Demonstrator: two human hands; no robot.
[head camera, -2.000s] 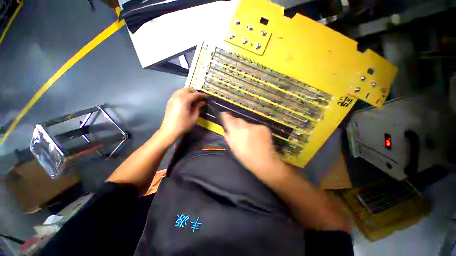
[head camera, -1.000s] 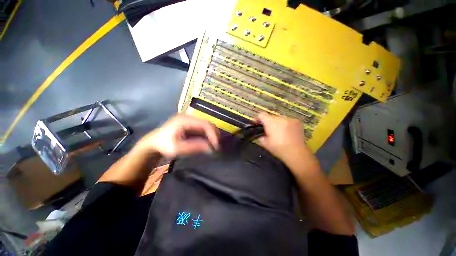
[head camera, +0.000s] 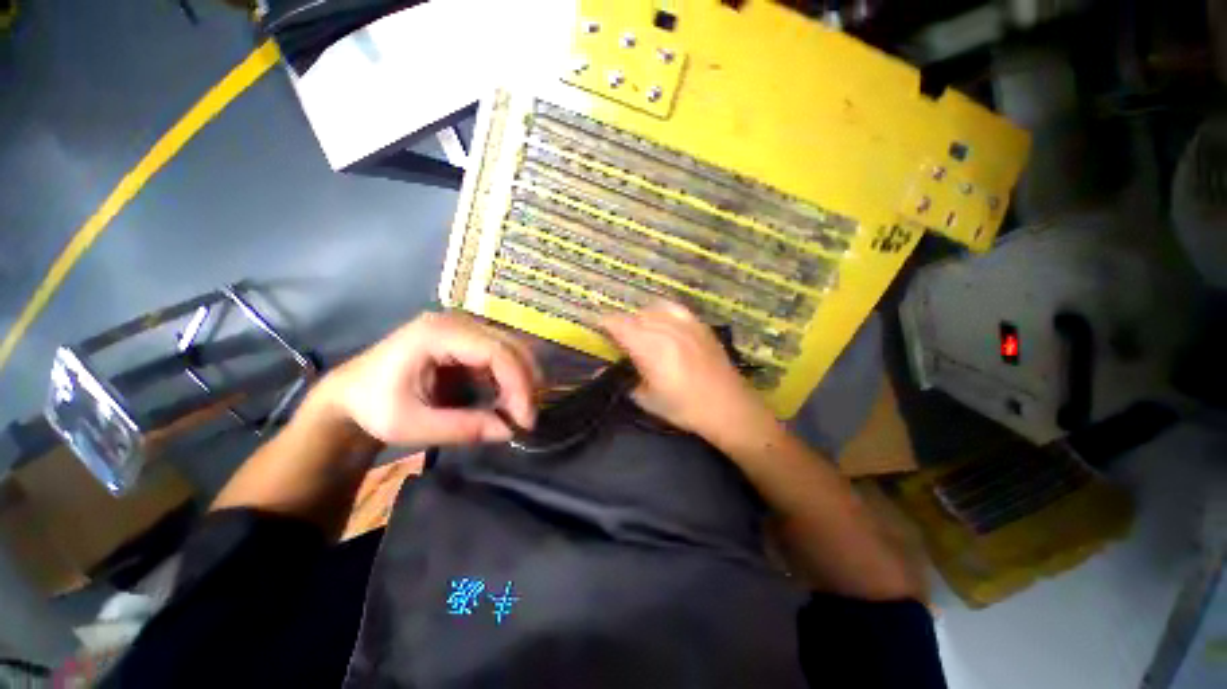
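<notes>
The yellow loading plate (head camera: 794, 101) lies tilted in front of me, its near edge at my lap. Its parallel slots (head camera: 646, 222) look silvery-grey, with no black strip seen in the visible ones. My left hand (head camera: 437, 384) is left of centre, thumb and forefinger pinched on the end of a black zipper strip (head camera: 576, 411). The strip curves over my apron to my right hand (head camera: 684, 364), which grips its other part at the plate's near edge. Whether it is one strip or more I cannot tell. My right fingers partly cover the lowest slots.
A white surface (head camera: 390, 88) is beyond the plate's left side. A pale control box (head camera: 989, 330) with a red display is at the right. A second yellow plate (head camera: 1002, 552) lies below it. A metal-frame stool (head camera: 94, 417) and a cardboard box (head camera: 88, 512) are at the left.
The black strip seen in the nearest slot a second ago is out of it. Both hands have come off the plate's slots to its near edge, with black zipper between them.
</notes>
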